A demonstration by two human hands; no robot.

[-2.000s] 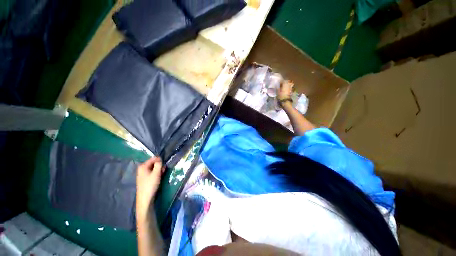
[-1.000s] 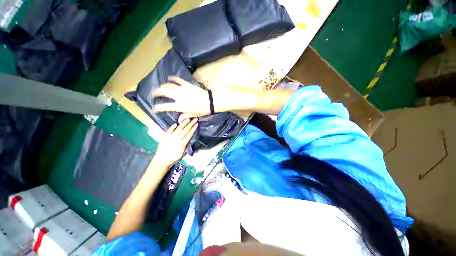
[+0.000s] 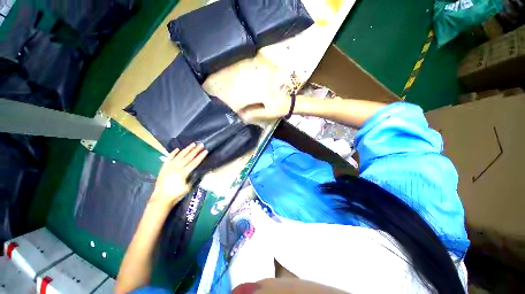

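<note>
A black mailer parcel (image 3: 172, 106) lies on the tan board, its flap end folded and crumpled towards me. My left hand (image 3: 177, 172) lies with spread fingers on the parcel's lower left edge. My right hand (image 3: 267, 109) is at the parcel's right edge, near the bench edge; its fingertips are partly blurred, so I cannot tell if they grip the plastic. A flat empty mailer (image 3: 112, 198) lies on the green bench at left, partly behind my left forearm.
Packed parcels (image 3: 214, 37) sit at the top of the tan board. White boxes with red bands (image 3: 37, 252) are at lower left. A grey post (image 3: 46, 119) crosses at left. An open carton with pale packets (image 3: 331, 133) is beside the bench. More black parcels (image 3: 54, 63) are beyond.
The mailer's flap end has been folded back onto the parcel. My right hand has come from the carton to the parcel, then shifted to its right edge. My left hand has moved slightly towards me.
</note>
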